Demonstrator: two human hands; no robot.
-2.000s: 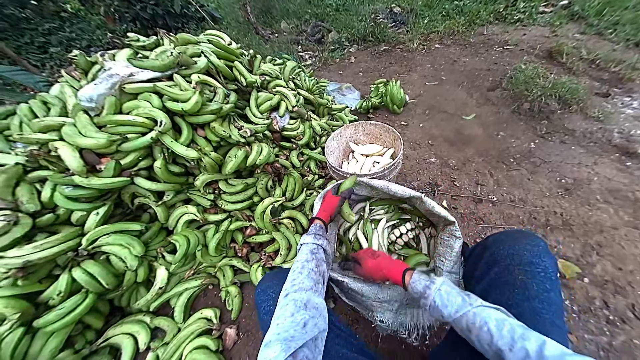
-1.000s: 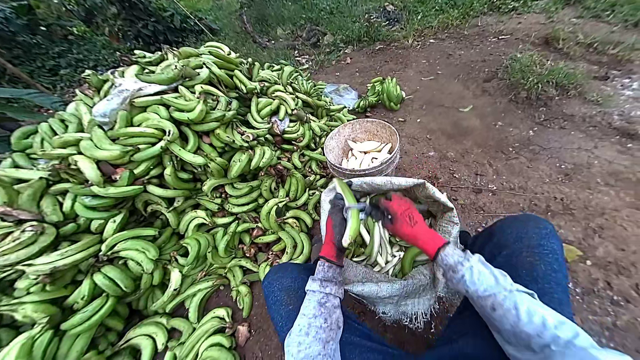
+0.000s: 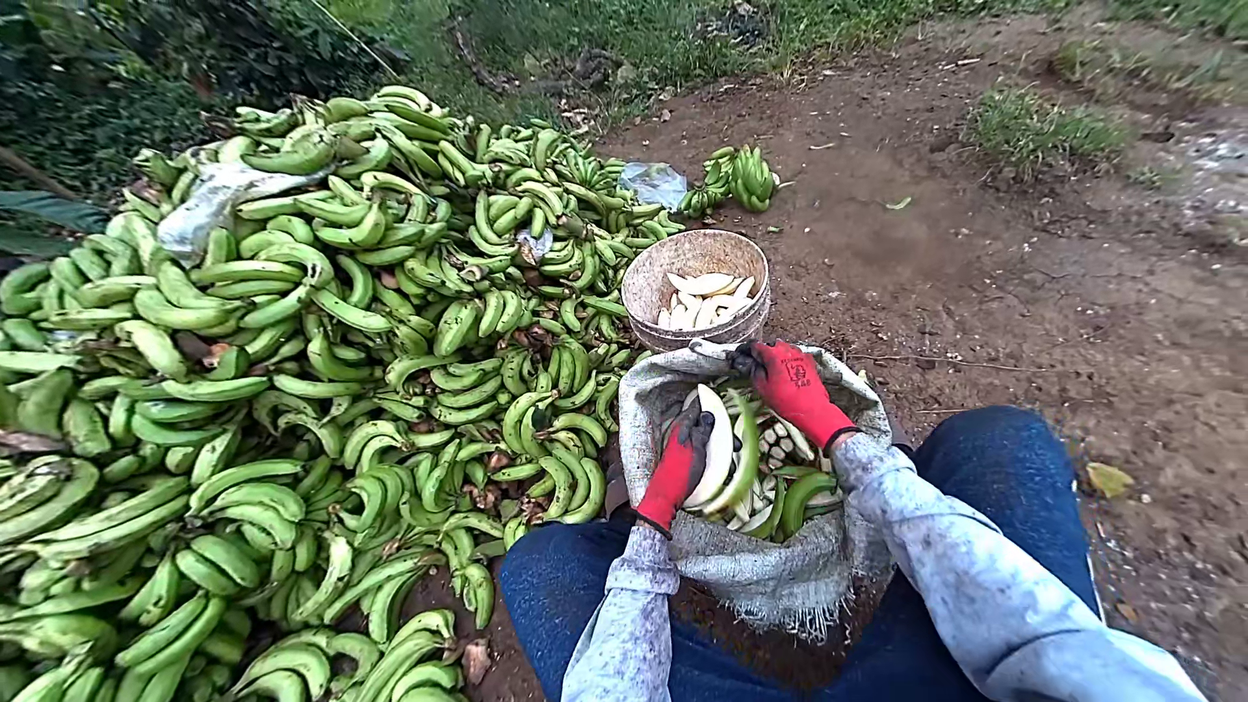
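My left hand (image 3: 680, 466), in a red glove with dark fingers, grips a pale peeled plantain (image 3: 717, 444) over the mouth of a woven sack (image 3: 770, 565). A strip of green peel (image 3: 746, 458) hangs along the plantain's right side. My right hand (image 3: 792, 385), gloved alike, is at the sack's far rim with its fingers curled; whatever is between them is too small to make out. Inside the sack lie green peels (image 3: 805, 495) and pale pieces. Just beyond it stands a round bucket (image 3: 643, 288) with peeled plantains (image 3: 704, 300) in it.
A large heap of green plantains (image 3: 322, 390) fills the left side, with clear plastic (image 3: 219, 200) on top. Past the bucket lie another plastic bag (image 3: 653, 183) and a small green bunch (image 3: 749, 178). Bare soil (image 3: 955, 263) and a grass tuft (image 3: 1043, 132) are on the right.
A second ago my left hand held a green plantain upright; now a pale peeled one is in it. My right hand has moved from beside the plantain to the sack's far rim.
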